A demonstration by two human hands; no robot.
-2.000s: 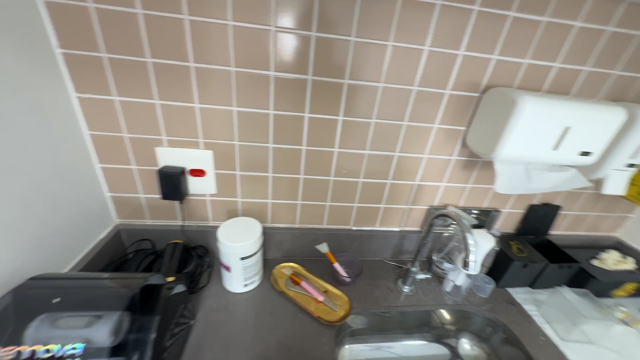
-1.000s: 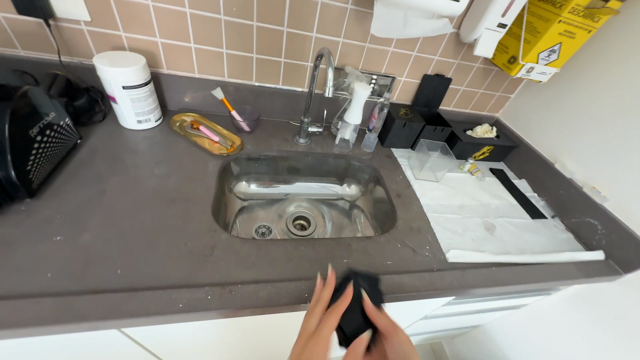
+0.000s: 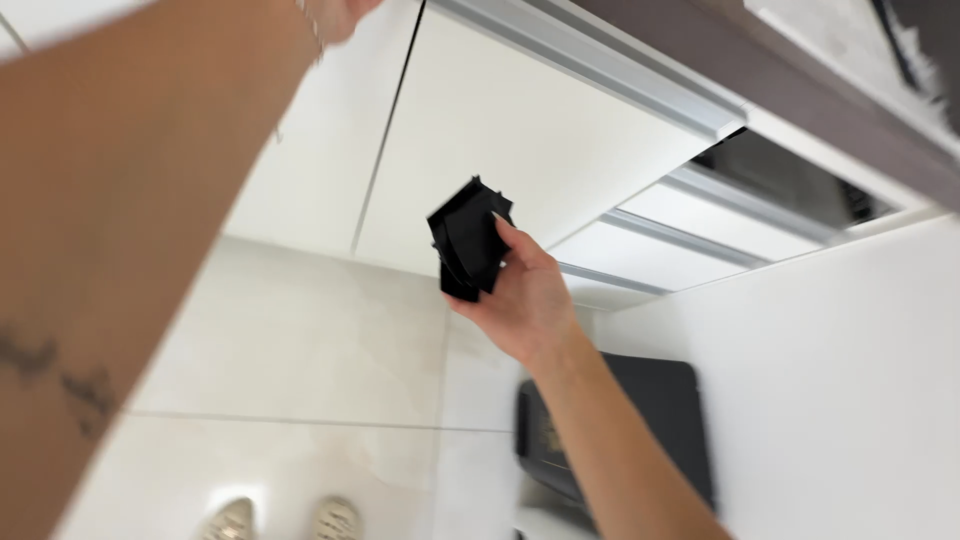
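Note:
My right hand (image 3: 525, 292) holds several thin black pieces (image 3: 469, 240), stacked unevenly, with the thumb on top of them. They are in front of the white cabinet door (image 3: 480, 135), and their material cannot be told. Across the left side stretches my left forearm, with a thin bracelet at the wrist. Only a small part of my left hand (image 3: 341, 16) shows at the top edge; its fingers are cut off by the frame, so what it touches is hidden. At the upper right a drawer space (image 3: 787, 172) is seen under the countertop.
The dark countertop edge (image 3: 750, 60) runs across the upper right, above white drawers (image 3: 682, 240) with metal rails. Below my right forearm, a black lidded bin (image 3: 660, 420) stands on the tiled floor (image 3: 322, 345) by the white wall (image 3: 810, 375). Two shoes (image 3: 336, 517) show at the bottom.
The view has swung down from the sink to the cabinets and floor. Both hands were together at the black pieces one second ago; now they are apart, and the right one holds them.

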